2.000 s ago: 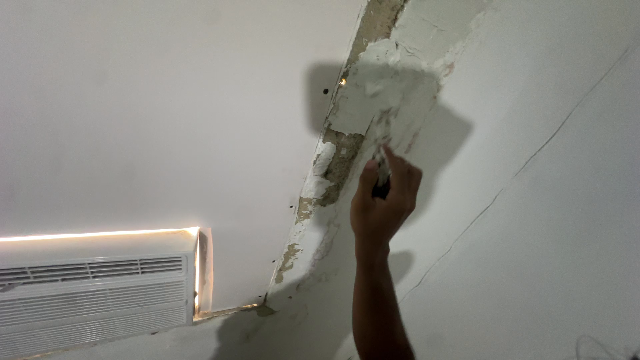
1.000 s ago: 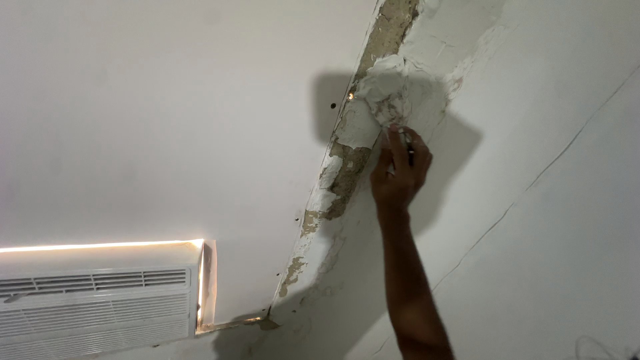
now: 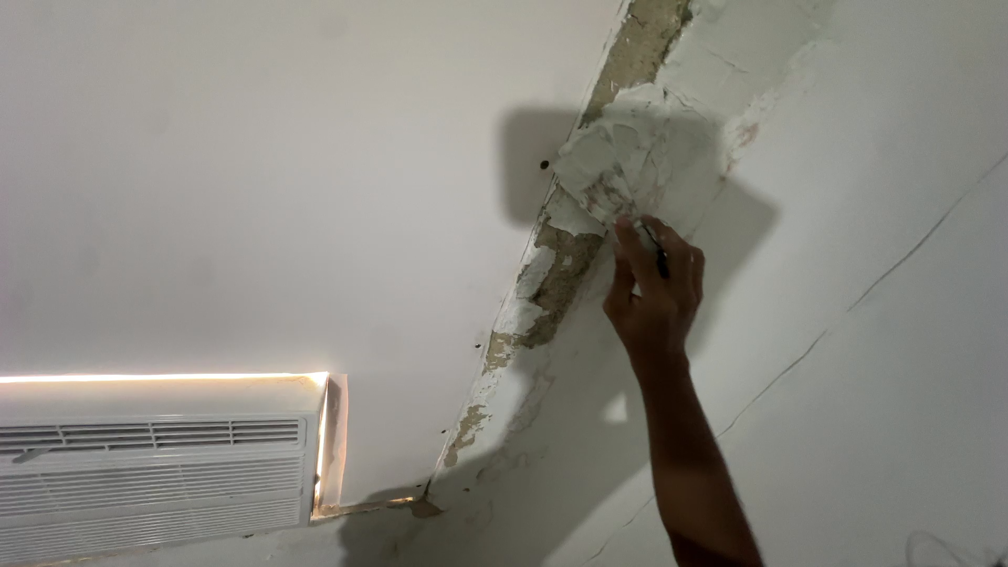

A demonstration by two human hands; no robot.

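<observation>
One hand is in view, raised from the lower right; it looks like my right hand (image 3: pixel 657 291). Its fingers are closed round the dark handle of a putty knife (image 3: pixel 610 193), whose blade is smeared with white compound. The blade lies against or close to the joint between ceiling and wall, on wet white filler (image 3: pixel 650 118). Above and below it, bare brownish patches (image 3: pixel 567 276) show where the coating has come away. My left hand is not in view.
A white louvred air-conditioner grille (image 3: pixel 157 472) sits at the lower left, with light along its frame. Small dark holes (image 3: pixel 544 164) dot the ceiling beside the joint. A long thin crack (image 3: pixel 906 256) crosses the wall at the right. Shadows fall around the hand.
The putty knife's blade has swung to the left and now lies nearer the ceiling edge of the joint, over the spot of light seen there earlier. The hand keeps hold of it.
</observation>
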